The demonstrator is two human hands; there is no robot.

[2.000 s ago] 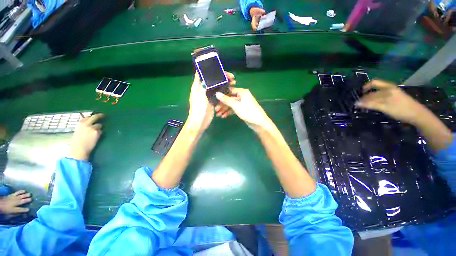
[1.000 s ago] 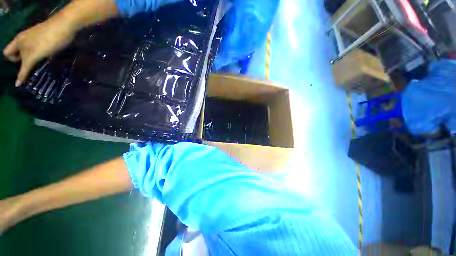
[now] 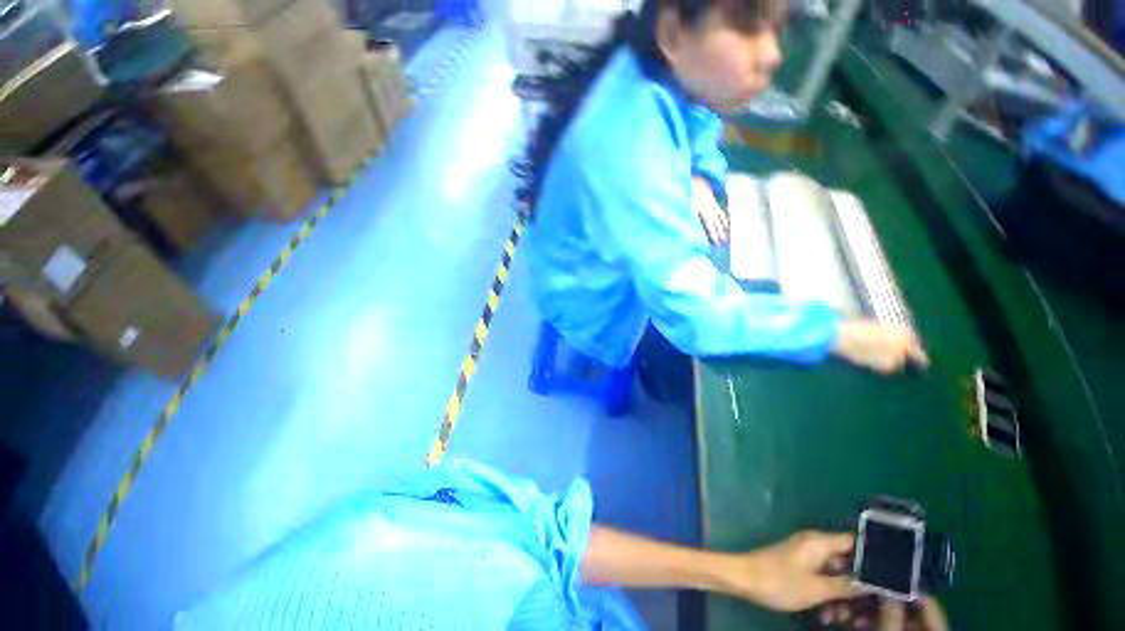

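Note:
My left hand (image 3: pixel 802 572), at the lower right of the view, grips a phone assembly (image 3: pixel 888 555) by its near side. The assembly is a black housing with a dark, white-edged screen facing up. Small dark parts show at its top and far side; I cannot tell whether they are separate pieces. My right hand (image 3: pixel 910 614) is at the assembly's lower edge with its fingers on it, mostly cut off by the picture's bottom edge. Several LCD modules (image 3: pixel 998 414) with gold tabs lie in a row on the green bench (image 3: pixel 790 431).
A seated person in a blue smock (image 3: pixel 617 222) reaches a hand (image 3: pixel 878 346) over the bench, beside a large pale sheet (image 3: pixel 808 247). Stacked cardboard boxes (image 3: pixel 123 290) stand on the blue floor (image 3: pixel 358 333) with yellow-black tape. A dark strip runs along the bench.
The view has swung from the black trays and open box on the right to the neighbour and floor on the left. The phone assembly and both my hands are in view again.

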